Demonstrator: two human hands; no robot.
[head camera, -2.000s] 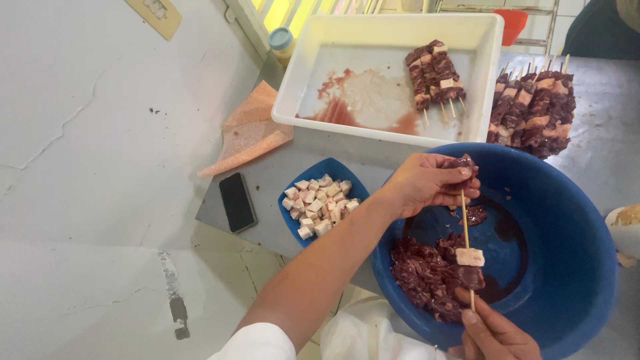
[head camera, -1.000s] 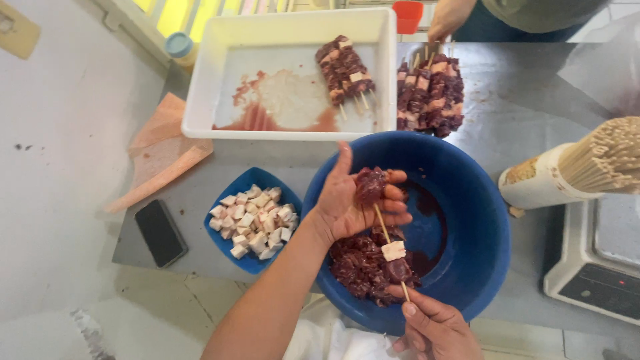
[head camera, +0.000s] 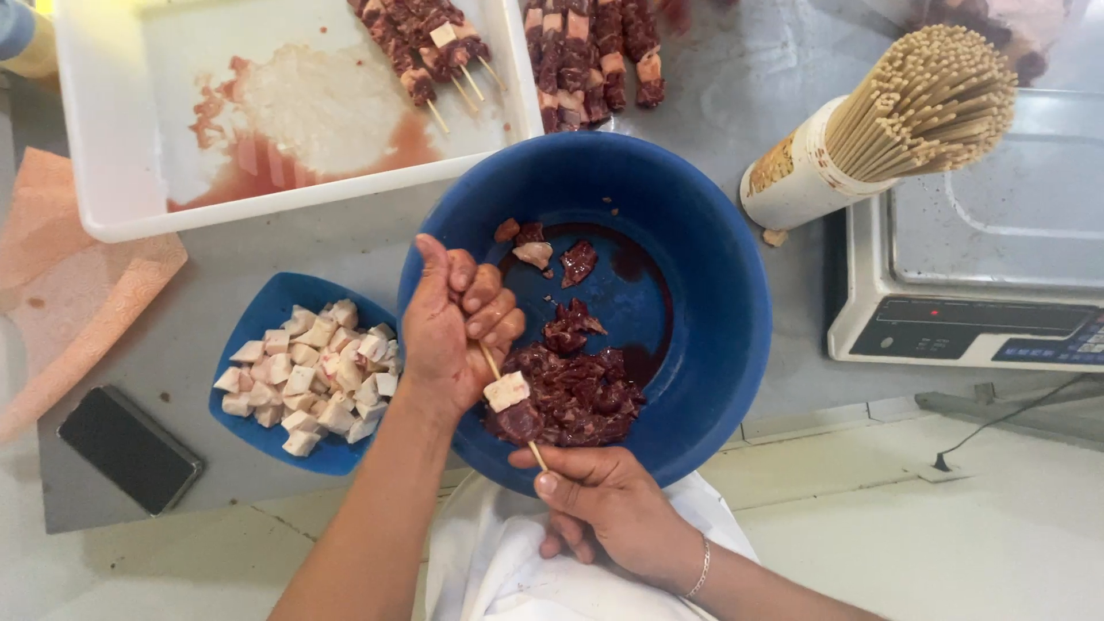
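Over a blue plastic basin (head camera: 707, 345) I hold a wooden skewer (head camera: 489, 359) slantwise. My left hand (head camera: 457, 319) is curled around its upper part, hiding the meat there. My right hand (head camera: 608, 504) pinches the lower end between thumb and fingers. A white fat cube (head camera: 506, 392) and a piece of dark red meat (head camera: 516, 423) show on the stick between my hands. Loose raw meat (head camera: 582, 392) lies in the basin, with a few scraps higher up. White fat cubes (head camera: 323, 358) fill a blue dish (head camera: 259, 302) left of the basin.
A white tray (head camera: 302, 185) holds meat skewers (head camera: 423, 52); other skewers (head camera: 595, 52) lie beside it. At right are a container of bamboo sticks (head camera: 811, 164) and a digital scale (head camera: 975, 302). A black phone (head camera: 129, 448) and orange paper (head camera: 69, 285) lie at left.
My left hand has closed around the upper part of the skewer, where its fingers were spread one second ago. The other person's hand is out of view. The view has shifted closer.
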